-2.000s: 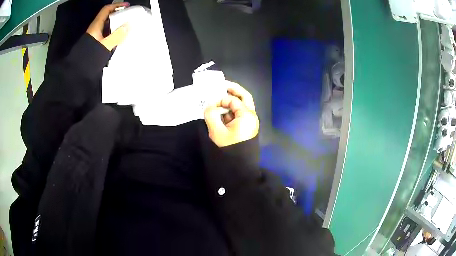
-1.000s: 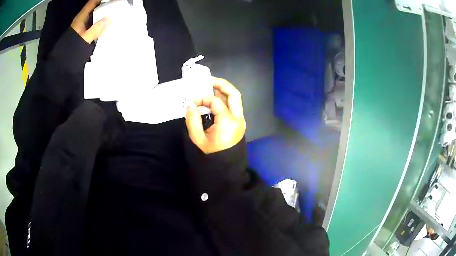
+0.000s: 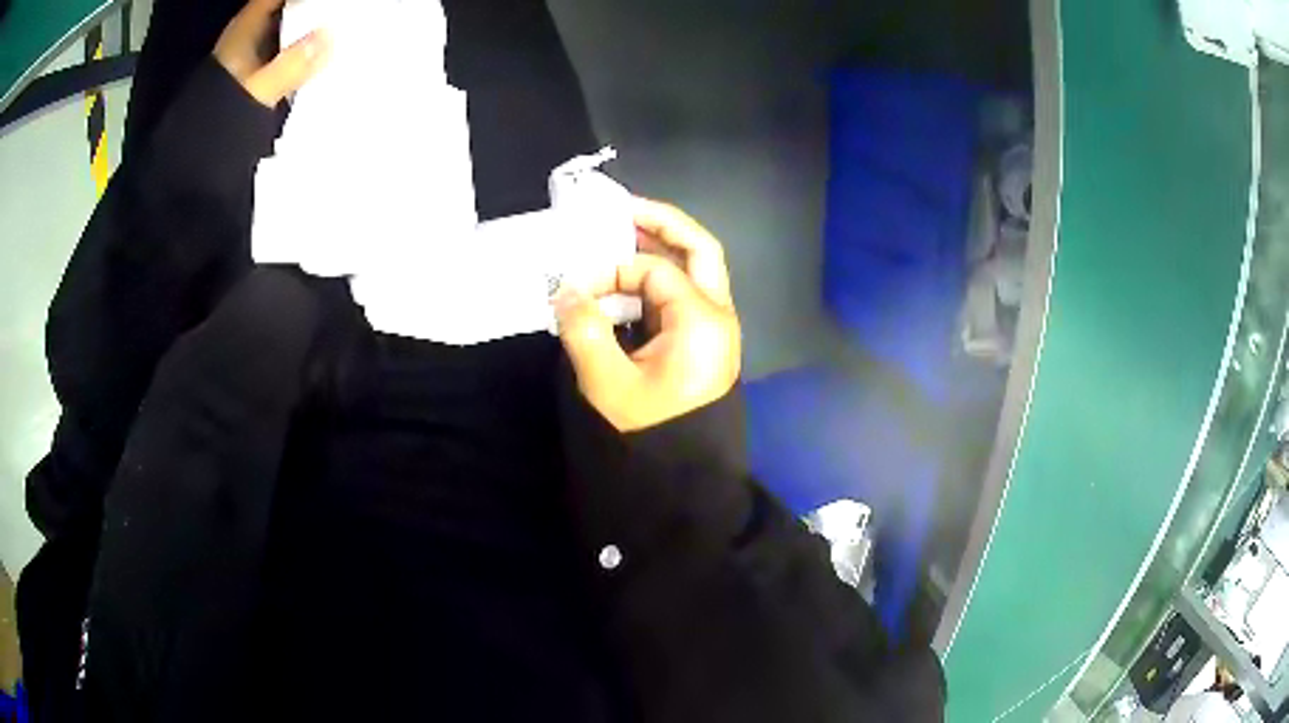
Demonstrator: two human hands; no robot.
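A white camera lies across my lap, overexposed, so its details do not show. My right hand grips its right end, thumb and fingertips pinched on a small part near a faint printed mark. A thin white piece sticks up at this end. More white camera parts or a second camera stretch up to the upper left; I cannot tell where one ends. My left hand holds the upper end, partly cut off by the top edge.
A green bench with a white edge line runs down the right. Blue bins stand below it, with white camera parts beside them. Another white item sits lower. Yellow-black tape marks the floor at left.
The view has shifted a little. The left hand and the upper white part sit nearer the top edge than two seconds ago. The right hand stays on the camera's right end.
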